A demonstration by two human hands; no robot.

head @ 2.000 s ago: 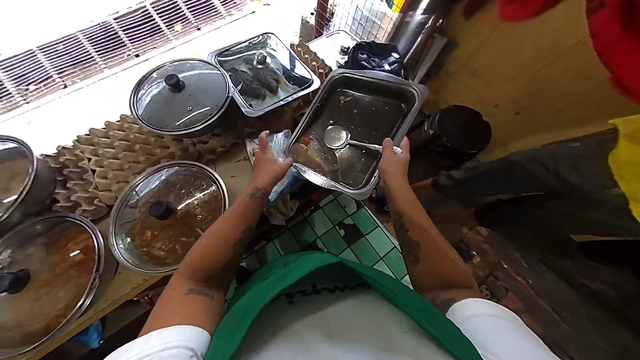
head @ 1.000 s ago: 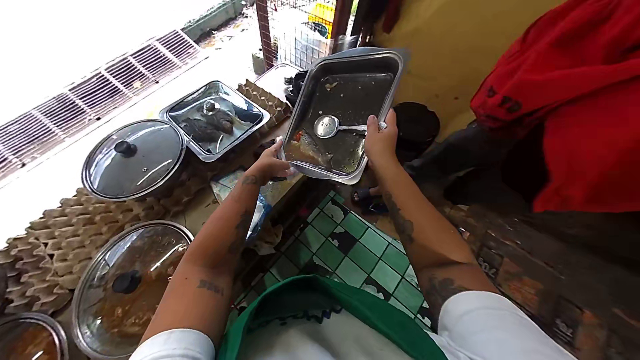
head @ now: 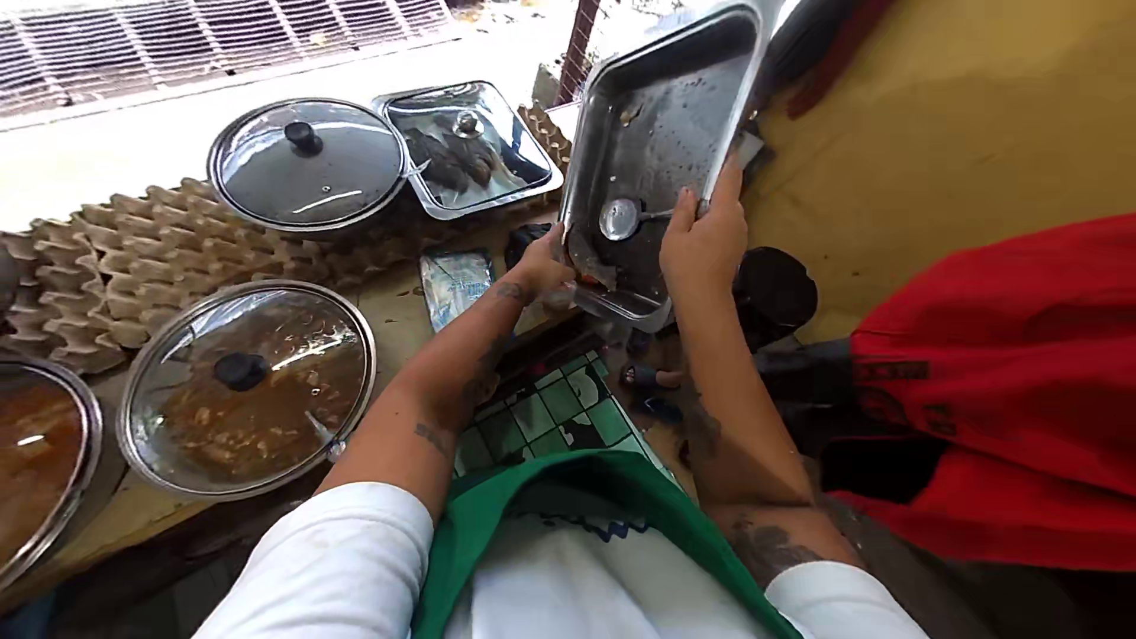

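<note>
Both my hands hold a deep rectangular metal tray (head: pixel 679 124), tilted, above the counter's edge. My left hand (head: pixel 540 266) grips its lower left side. On the right wall is my right hand (head: pixel 707 232), its thumb by the handle of a metal spoon (head: pixel 619 219) that lies inside. Food scraps (head: pixel 590 257) and drops of liquid are in the tray's near end. Below and left of it, a flat plastic packet (head: pixel 456 286) with writing lies on the counter. Left of the tray stands a square metal dish (head: pixel 470 146) of what looks like fish, under a clear lid.
Round pans with glass lids, one of stew (head: pixel 257 417), one darker (head: pixel 306 169) and one cut off at left (head: pixel 40 453), stand along the counter. Cardboard egg trays (head: pixel 169 257) lie between them. A person in a red garment (head: pixel 1003 390) is at the right, near a black round object (head: pixel 774 288).
My hands have raised the tray and tilted it more steeply, still with the spoon in it. The person in red shows more fully at the right than two seconds ago. The view has swung.
</note>
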